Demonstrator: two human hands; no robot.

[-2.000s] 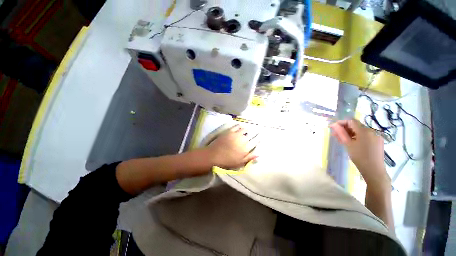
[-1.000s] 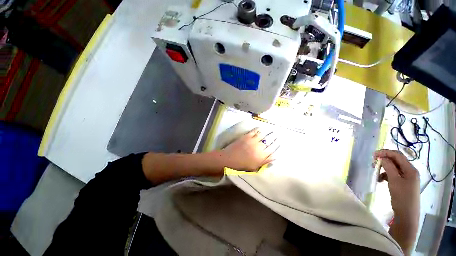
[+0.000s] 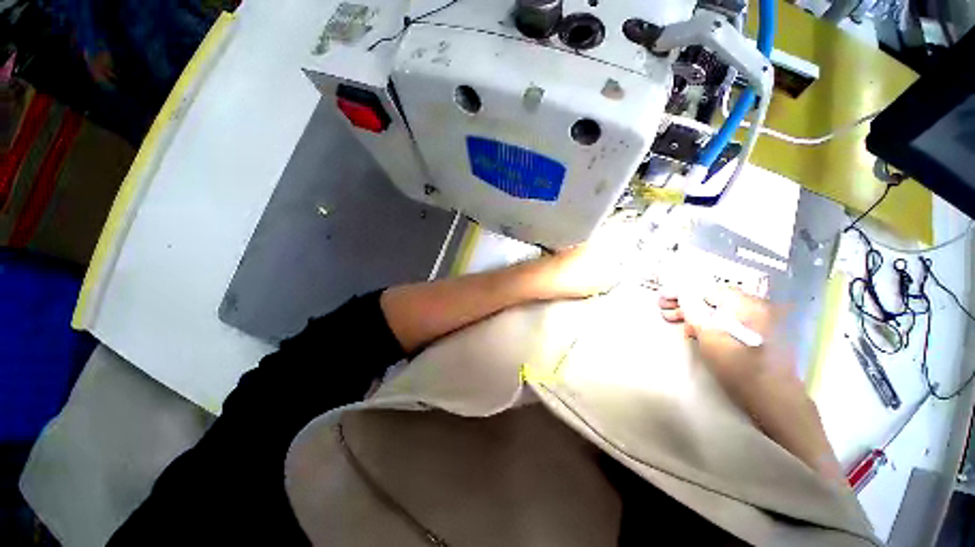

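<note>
A beige bag body (image 3: 663,427) lies open across my lap and up onto the white clamp plate, with a short yellow edge (image 3: 526,374) at its seam and a zipper (image 3: 380,494) inside. My left hand (image 3: 588,269) reaches under the white machine head (image 3: 524,128); its fingers are washed out by glare. My right hand (image 3: 727,326) is blurred at the plate right of it, fingers towards the needle area. A pale slim shape shows at its fingers; I cannot tell what it is.
A dark grey bed plate (image 3: 321,230) lies left of the head. Black cord (image 3: 882,305), a slim metal tool (image 3: 877,372) and a red-handled screwdriver (image 3: 866,468) lie at right. A black screen (image 3: 935,128) juts in at upper right; a blue hose (image 3: 738,118) hangs by the head.
My left hand has moved right and forward under the head. My right hand has come from the table's right side in to the plate. The bag body has shifted up over the plate.
</note>
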